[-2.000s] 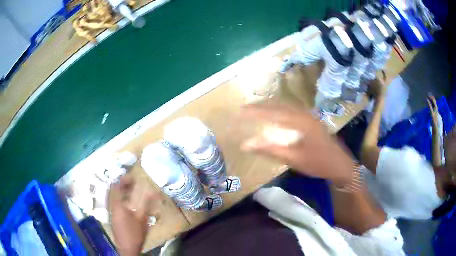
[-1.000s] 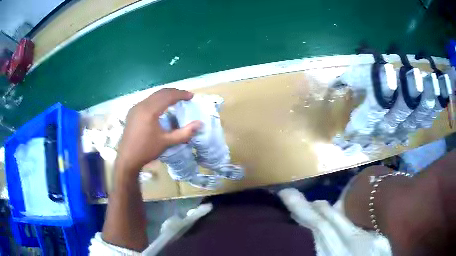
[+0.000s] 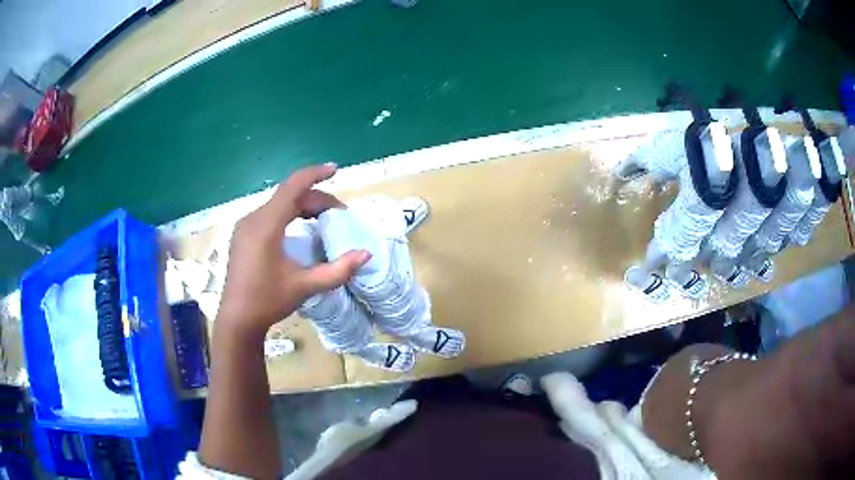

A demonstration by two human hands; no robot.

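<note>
My left hand (image 3: 267, 258) is around the top of a white ribbed lower body (image 3: 380, 300) on the near bench, thumb on its near side and fingers behind. Its two sandalled feet point towards me. Another sandalled foot (image 3: 413, 216) shows just behind it; what it belongs to is partly hidden. My right forearm, with a bead bracelet, runs out at the right edge; my right hand is out of the picture. Several lower bodies stand in a row at the right, with black waist sashes (image 3: 710, 164) around them and white plugs on top.
A blue bin (image 3: 155, 328) with black sashes on a white sheet is at the left, beside a dark purple phone (image 3: 188, 345). White pieces (image 3: 192, 277) lie behind the phone. A green conveyor (image 3: 469, 84) runs behind the tan bench (image 3: 511, 244). A red object (image 3: 49, 129) is far left.
My left hand has moved from beside the phone onto the lower body. My right hand has left the bench middle and gone out at the right. The view has turned, and the foot behind now shows.
</note>
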